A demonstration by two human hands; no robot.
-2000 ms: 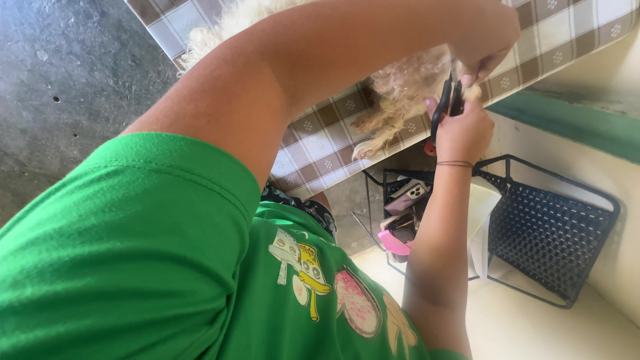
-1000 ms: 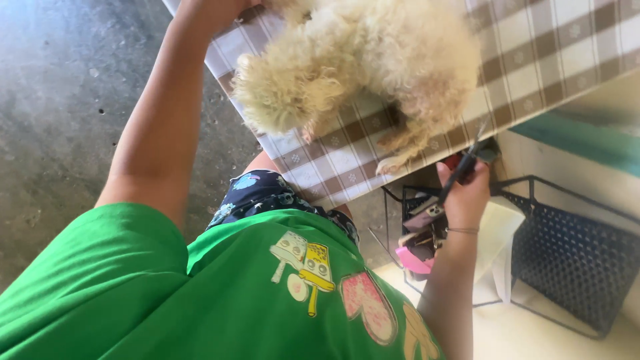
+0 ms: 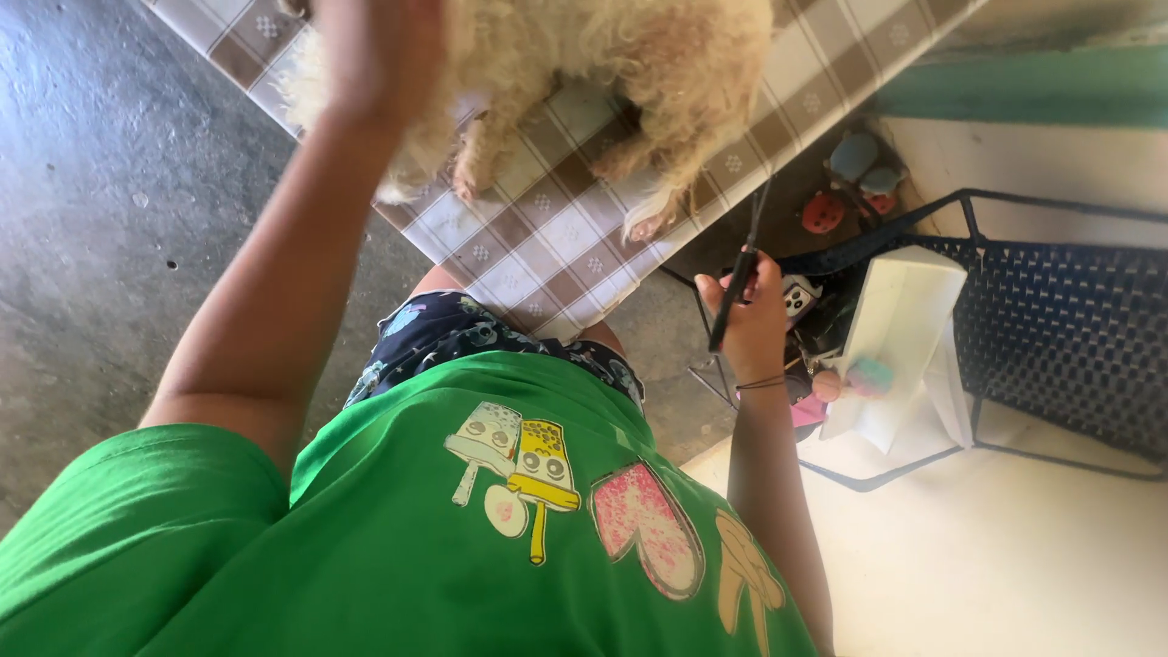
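A cream, curly-haired dog (image 3: 693, 64) is at the top of the view on a table with a brown-and-white checked cover (image 3: 547, 228). Its paws point toward the near edge, and its head end is largely hidden. My left hand (image 3: 388, 55), blurred, is over the dog's front end at the upper left; its fingers cannot be made out. Just off the table's right edge, my right hand (image 3: 757, 319) holds scissors with black handles (image 3: 735, 297), their blades pointing up, apart from the dog's nearest paw.
A black woven chair (image 3: 1068, 338) stands at the right with a white folded item (image 3: 899, 338), a phone (image 3: 799, 298) and a pink item (image 3: 808, 411) on or beside it. Red and blue objects (image 3: 853, 155) lie beyond the table edge. Grey floor (image 3: 137, 201) shows at left.
My left hand was near the scissors at the dog's fur two seconds ago, then at the upper left; now it is over the dog's front end. The scissors have moved off the fur.
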